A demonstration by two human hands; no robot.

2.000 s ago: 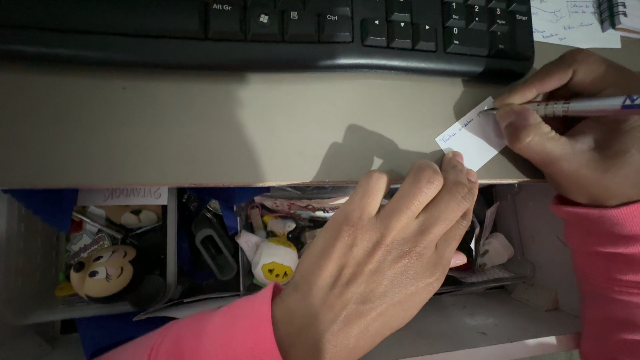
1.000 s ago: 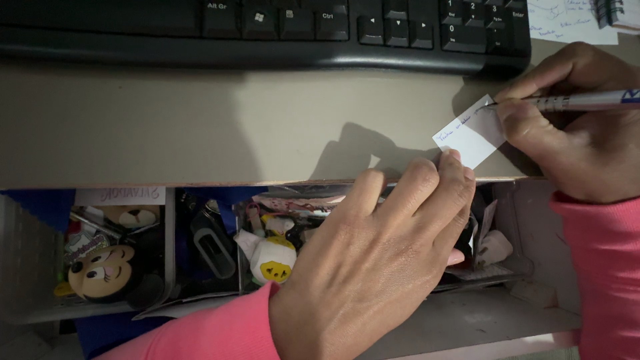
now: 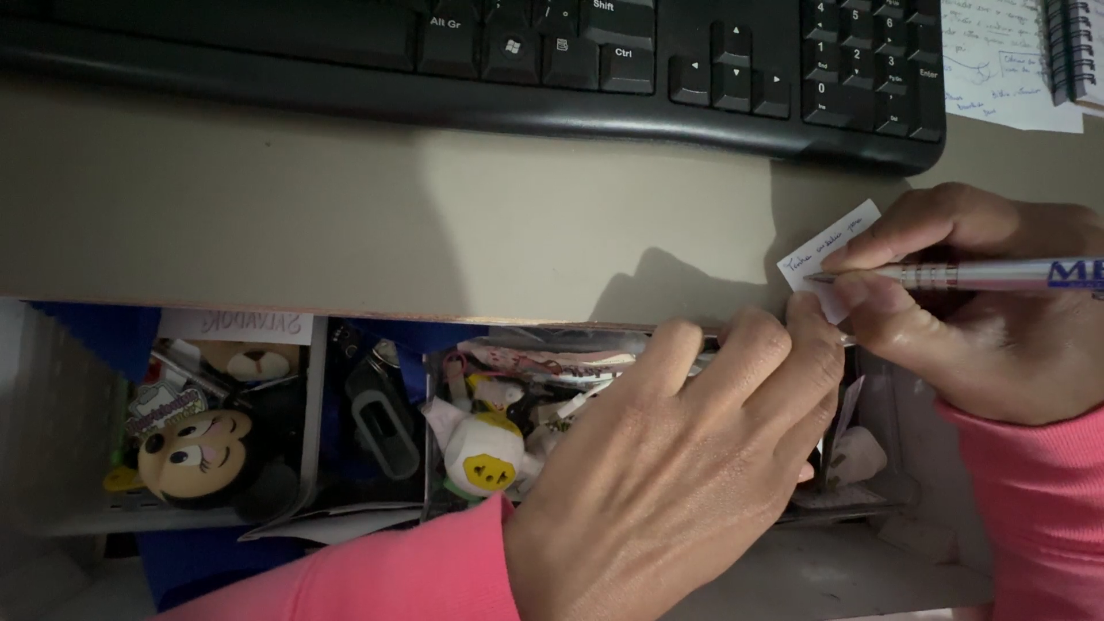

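A small white paper slip with a line of blue handwriting lies tilted near the desk's front edge. My right hand grips a silver pen, its tip touching the slip at the left, below the written line. Fingertips of that hand cover the slip's right part. My left hand reaches over the open drawer, its fingertips resting on the slip's lower edge and pressing it to the desk. Its palm side is hidden. Both wrists are in pink sleeves.
A black keyboard spans the back of the desk. Handwritten paper and a spiral notebook lie back right. Below, the open drawer has plastic bins with a mouse-character head, a dark key fob-like item and small toys.
The pen tip has moved from the right end of the written line to the slip's left side, lower down. More handwriting shows on the slip. My left hand still holds its edge.
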